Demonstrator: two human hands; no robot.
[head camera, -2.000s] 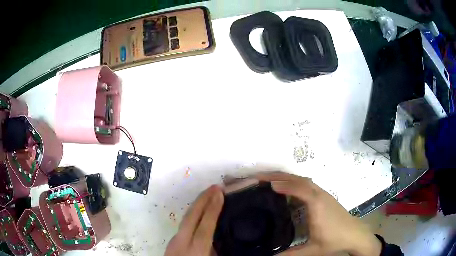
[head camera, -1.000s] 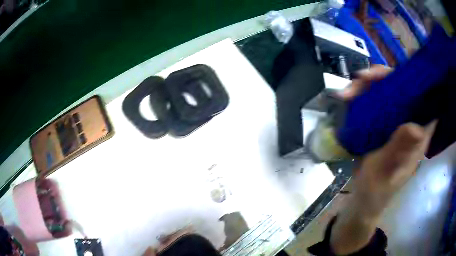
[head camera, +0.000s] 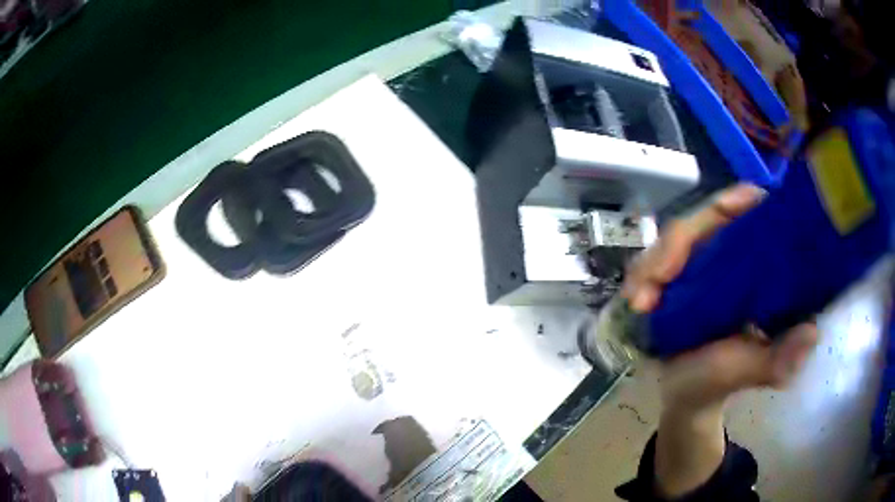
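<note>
My right hand (head camera: 721, 363) is wrapped around the thick blue electric screwdriver (head camera: 756, 265), which has a yellow label. Its blurred clear nose (head camera: 610, 338) points left, beside the metal pickup block (head camera: 613, 230) of the screw feeder (head camera: 613, 162). A black cover (head camera: 314, 483) shows at the bottom edge, mostly cut off. Blurred shapes lie beside it; I cannot make out my left hand there. A small black fan (head camera: 137, 485) is cut off at lower left, near a pink housing (head camera: 25, 417) lying on its side.
Black cover rings (head camera: 270, 255) lie overlapped on the white sheet (head camera: 432, 265). A phone (head camera: 96, 279) lies at left by the green belt (head camera: 177, 88). A blue bin (head camera: 751, 147) stands beyond the feeder, and a clear plastic bag (head camera: 478, 41) lies behind it. A printed table (head camera: 456, 466) shows at the near edge.
The view has swung right. My right hand has left the black cover and now holds the screwdriver. My left hand was on the cover and is no longer clearly seen.
</note>
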